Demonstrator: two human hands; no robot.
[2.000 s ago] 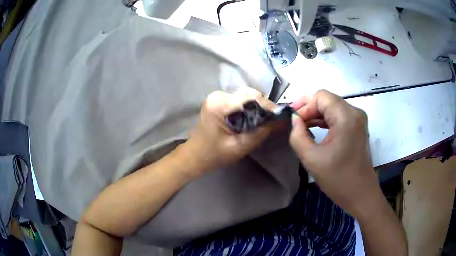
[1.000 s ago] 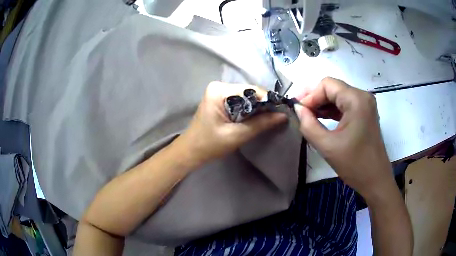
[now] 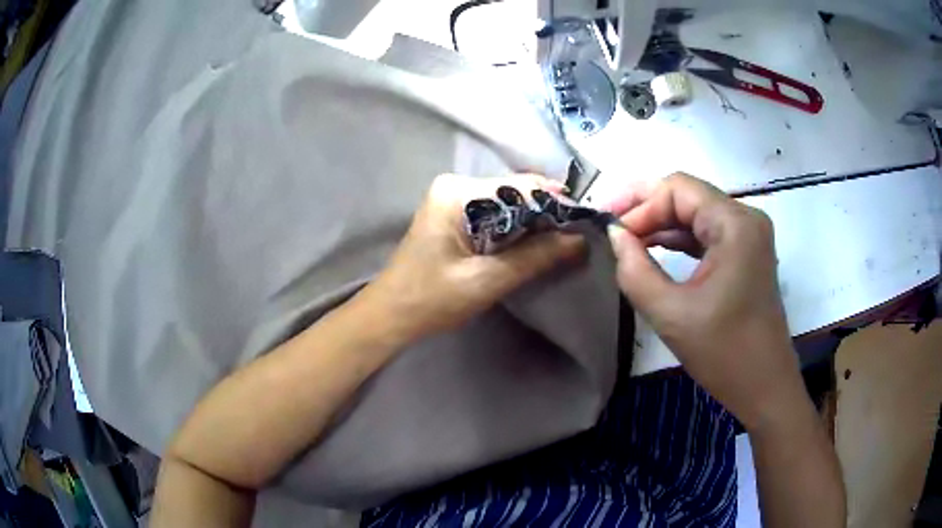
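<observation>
A large grey-beige garment panel (image 3: pixel 258 175) covers the left and middle of the table and hangs over the lap. My left hand (image 3: pixel 475 258) is closed around its gathered seam edge (image 3: pixel 496 222), whose dark folds stick up between thumb and fingers. My right hand (image 3: pixel 713 268) pinches the right end of that dark edge between thumb and forefinger. A small dark corner of cloth (image 3: pixel 581 180) stands out just above my left fingertips. The part of the cloth inside my left fist is hidden.
The machine head (image 3: pixel 630 26), round needle plate (image 3: pixel 584 98) and a pale bobbin or knob (image 3: pixel 671 90) are above my hands. Red-handled thread snips (image 3: pixel 764 83) lie at upper right. Folded grey cloth (image 3: pixel 26 382) is at the left edge. A brown board (image 3: pixel 888 423) is at lower right.
My right hand has moved slightly right from its place two seconds ago. More of the dark folded edge shows between my hands, and the folds in my left hand are more spread.
</observation>
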